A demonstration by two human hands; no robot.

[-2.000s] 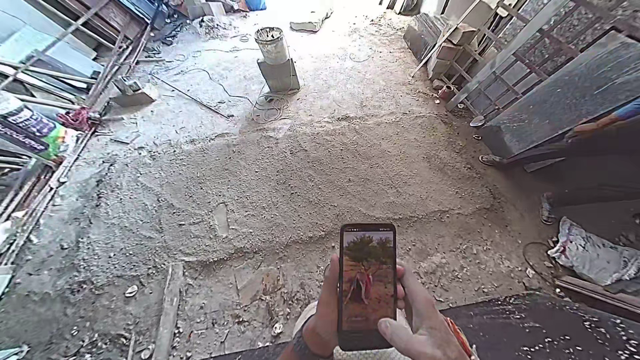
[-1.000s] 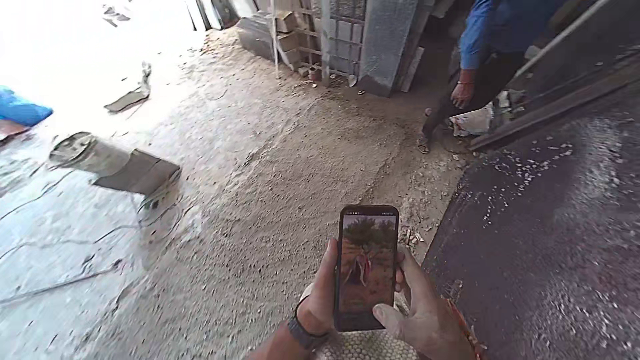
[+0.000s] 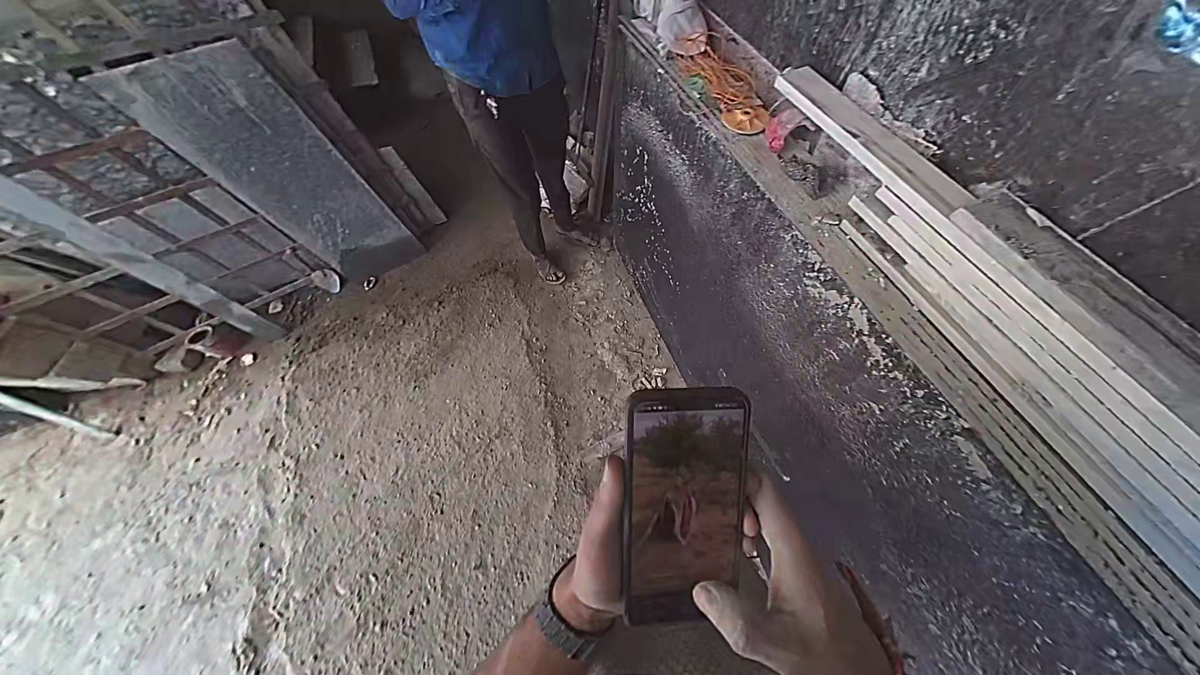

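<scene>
A black smartphone is upright between my two hands in the lower middle of the head view, its lit screen showing an outdoor picture with a tree and reddish ground. My left hand grips the phone's left edge, and a dark wristwatch is on that wrist. Around the right edge and lower corner is my right hand, its thumb over the bottom of the screen. The fingers behind the phone are mostly hidden.
A person in a blue shirt stands ahead on the rough floor. Metal grilles and a stone slab lean at left. On the right, a low dark wall bears long pale strips and orange cord.
The view has swung far to the right, bringing the dark wall and long strips into sight. Both hands still hold the phone, with the same picture on its screen.
</scene>
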